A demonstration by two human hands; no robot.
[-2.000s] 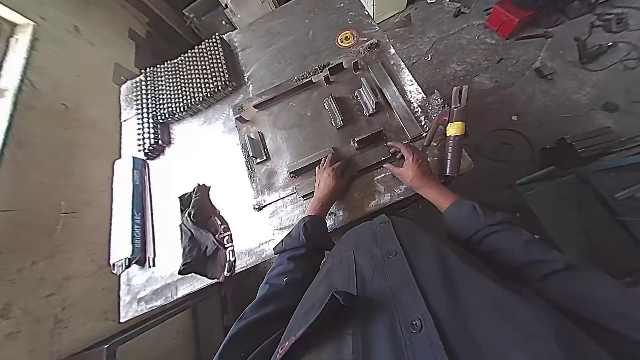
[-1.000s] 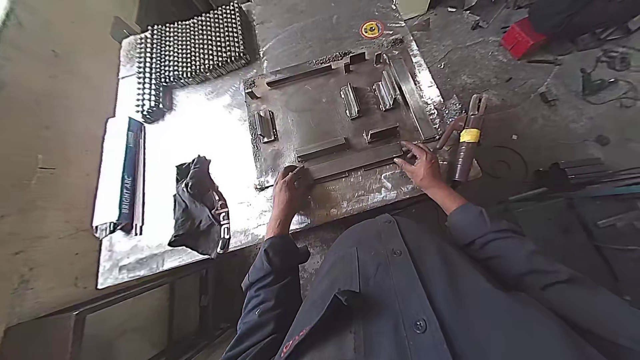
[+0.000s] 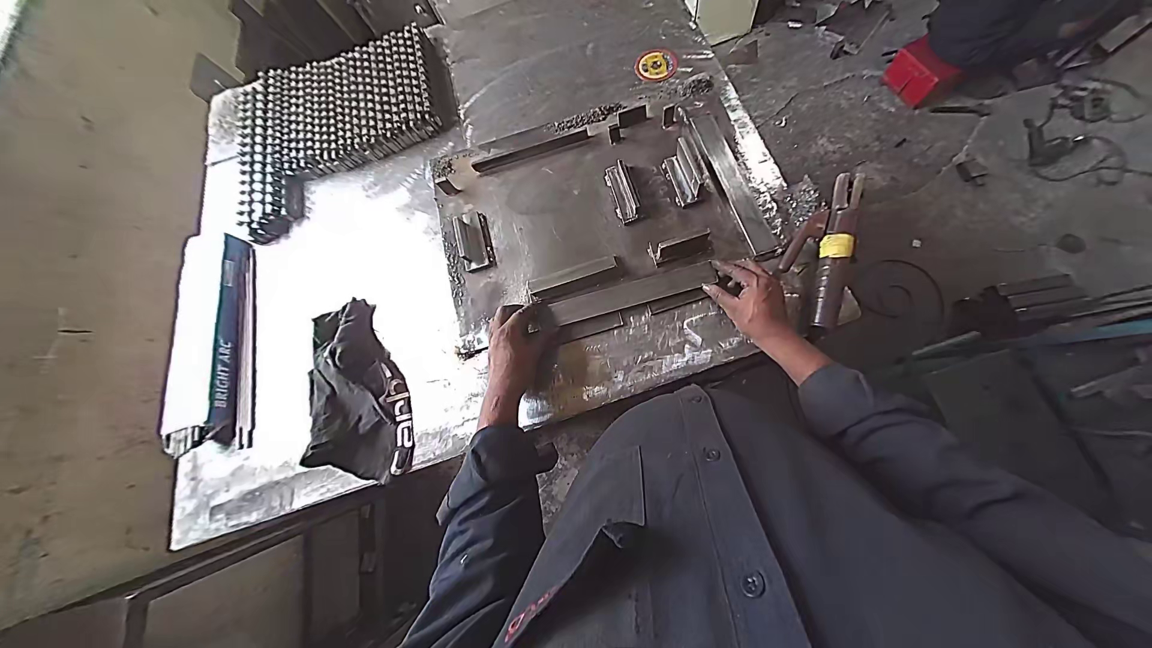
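Note:
A flat steel bar (image 3: 630,295) lies along the near edge of a steel fixture plate (image 3: 540,211). My left hand (image 3: 517,346) grips its left end, thumb and fingers around the end. At the bar's right end, my right hand (image 3: 754,299) holds it between thumb and fingertips. Just behind the bar are two raised angle pieces, a longer one (image 3: 574,277) and a shorter one (image 3: 680,247). Short ribbed metal blocks stand farther in, at the left (image 3: 472,241), the middle (image 3: 622,192) and the right (image 3: 684,172). Another flat bar (image 3: 731,184) lies along the plate's right side.
A welding electrode holder (image 3: 832,261) with yellow tape stands right of my right hand. On the metal table (image 3: 270,504) are a dark cloth (image 3: 351,396), electrode packets (image 3: 229,342) and stacked metal parts (image 3: 333,108). A red object (image 3: 920,72) and cables lie on the floor, near a person (image 3: 990,31).
My left hand has moved left from the near bar's middle to its left end. My right hand stays at the right end.

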